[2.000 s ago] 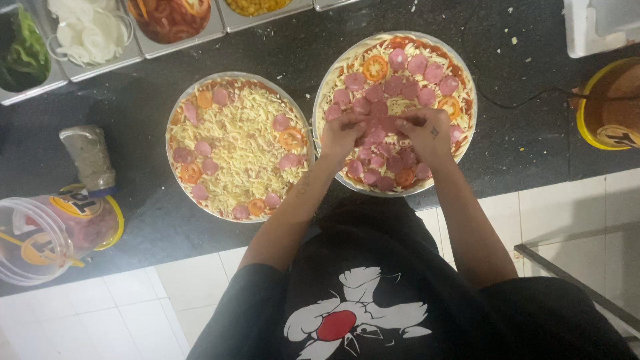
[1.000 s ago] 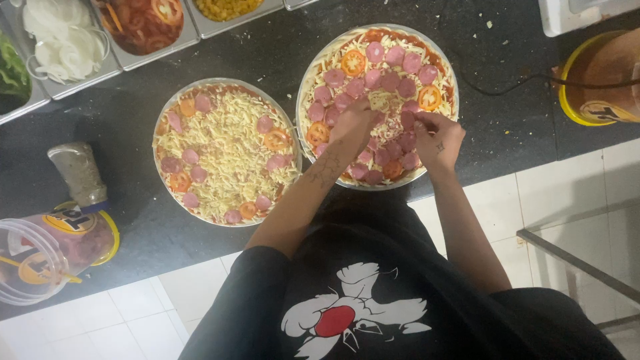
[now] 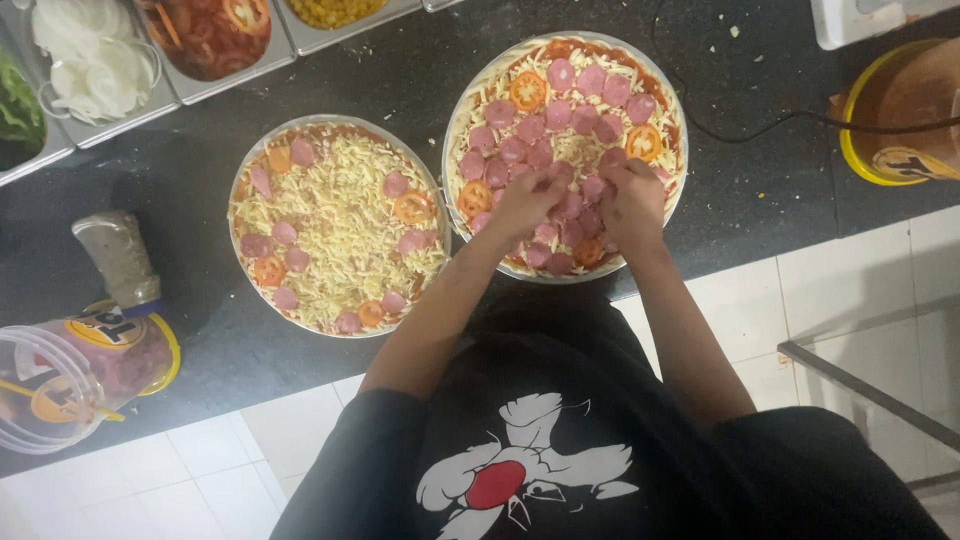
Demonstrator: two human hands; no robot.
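Observation:
A round pizza (image 3: 559, 116) in a metal pan lies under both my hands, with shredded cheese, tomato slices and many pink sausage slices on it. My left hand (image 3: 529, 201) is over its lower middle, fingertips at a sausage slice. Close by on the right, my right hand (image 3: 634, 199) has its fingertips on or just below another sausage slice (image 3: 613, 157); whether either hand grips a slice is hard to see. A second pizza (image 3: 337, 225) in a pan sits to the left, mostly shredded cheese with a few sausage and tomato slices near its rim.
Metal trays of sliced onion (image 3: 94, 64), tomato (image 3: 214, 37) and yellow corn (image 3: 330, 9) line the top left. A shaker bottle (image 3: 120, 259) and a clear plastic tub (image 3: 112, 352) lie at the left. At the right are a yellow-rimmed tub (image 3: 900, 112), a dark cable (image 3: 750, 135) and a white tray (image 3: 862, 19).
My left hand has moved down from the pizza's middle, where it was a second ago. My right hand has moved slightly up. More sausage slices show in the middle of the right pizza.

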